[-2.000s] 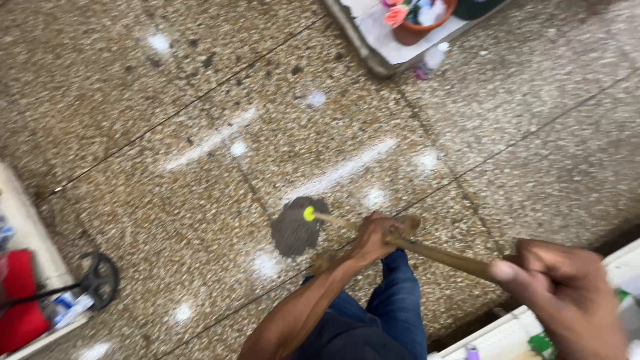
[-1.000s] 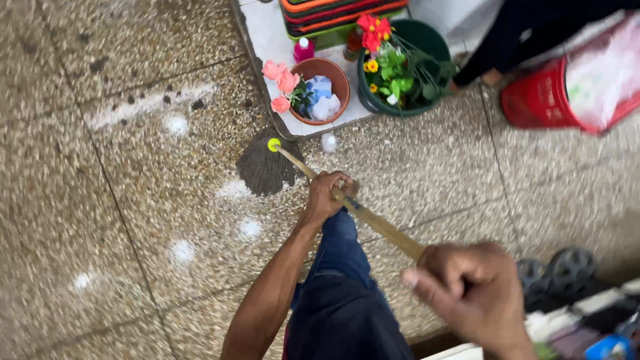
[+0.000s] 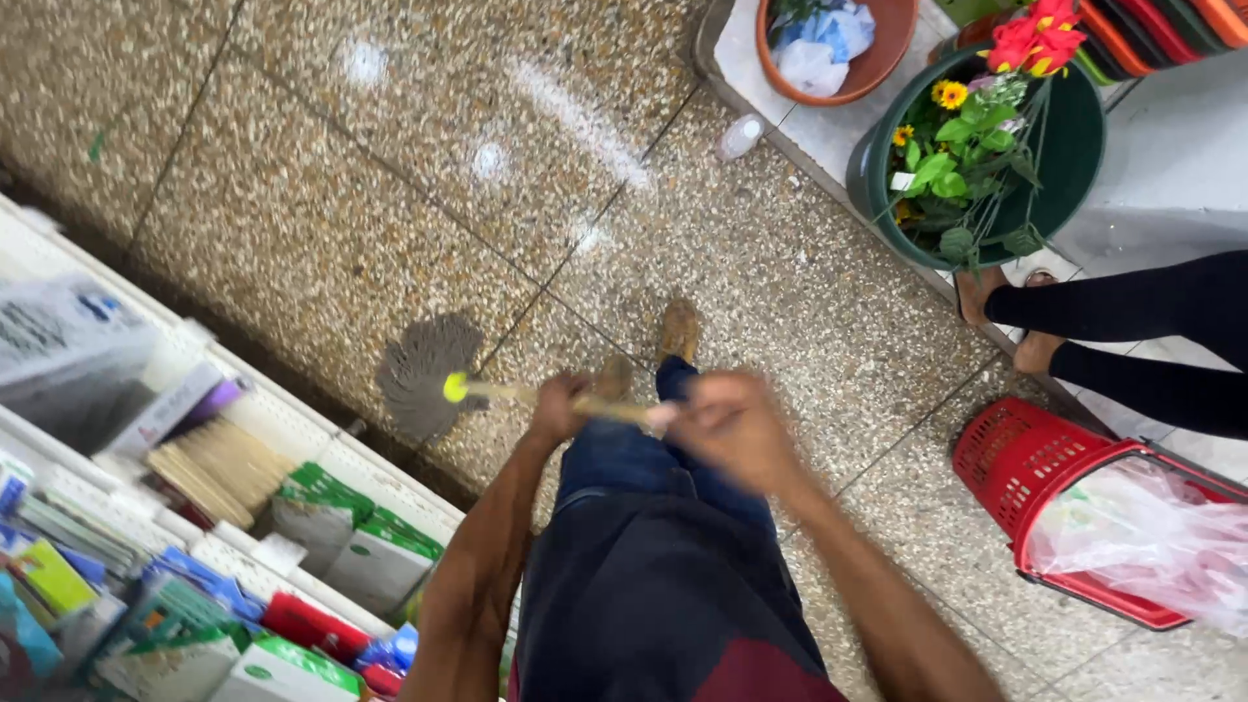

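Observation:
A string mop with a grey yarn head (image 3: pixel 429 375) and a yellow socket lies against the speckled floor, its head spread beside the base of the left shelving. My left hand (image 3: pixel 561 408) is closed around the lower part of the wooden mop handle (image 3: pixel 507 392). Nearer the top end of the handle, my right hand (image 3: pixel 731 429) grips it and is blurred. My shoes and jeans show below and between the hands.
White shelving (image 3: pixel 322 453) with packaged goods runs along the left. On the right are a raised tiled ledge with a terracotta pot (image 3: pixel 902 44), a green bucket of artificial flowers (image 3: pixel 1072 166), a red basket (image 3: pixel 1033 448) and a person's legs (image 3: pixel 1150 302). A small bottle (image 3: pixel 741 136) lies by the ledge.
The mop head has moved from beside the ledge to the floor by the left shelving, with both hands still on the handle. The view has shifted considerably.

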